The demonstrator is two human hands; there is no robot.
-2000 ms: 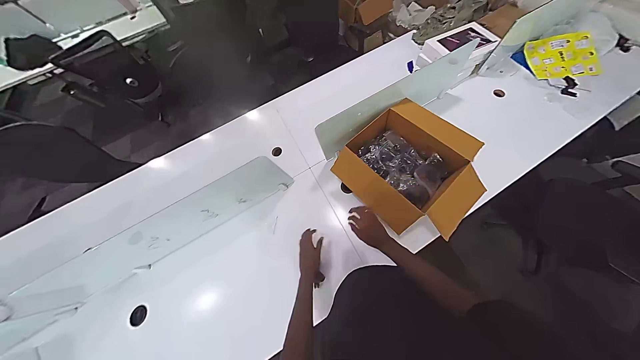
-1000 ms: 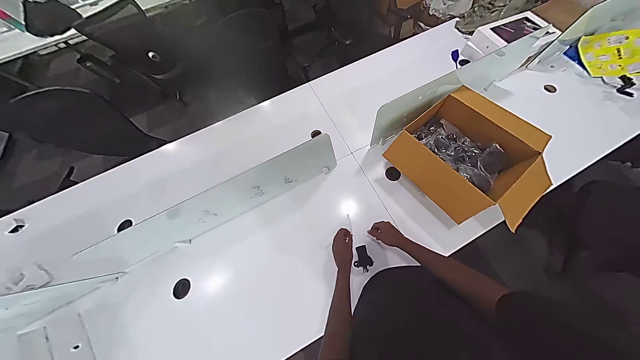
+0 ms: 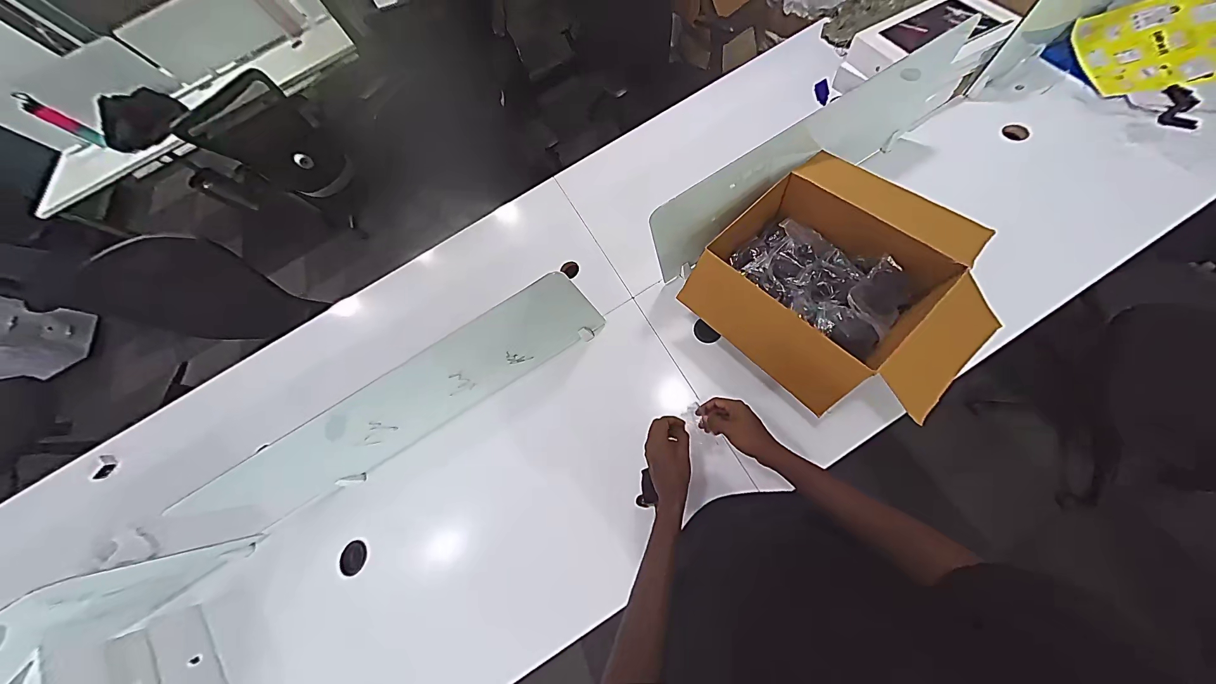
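Observation:
My left hand [image 3: 669,461] is over the white desk near its front edge, fingers bent inward; whether it holds anything cannot be told. Just to its right, my right hand [image 3: 736,426] has its fingertips at a small clear plastic piece [image 3: 692,414], probably a bag or wrap. A small black object [image 3: 648,488] lies on the desk, partly hidden by my left hand. Right of both hands stands an open cardboard box [image 3: 769,351], holding several dark items in clear plastic bags [image 3: 817,285].
Low glass partitions [image 3: 456,385] run along the white desk [image 3: 494,513]. A round black grommet [image 3: 352,558] sits at left. A yellow printed bag [image 3: 1149,47] and a white box [image 3: 931,33] are at the back right. Office chairs [image 3: 199,285] stand beyond the desk.
My hands have come closer together than two seconds ago. The small black object, in plain sight between my forearms one second ago, is now partly behind my left hand.

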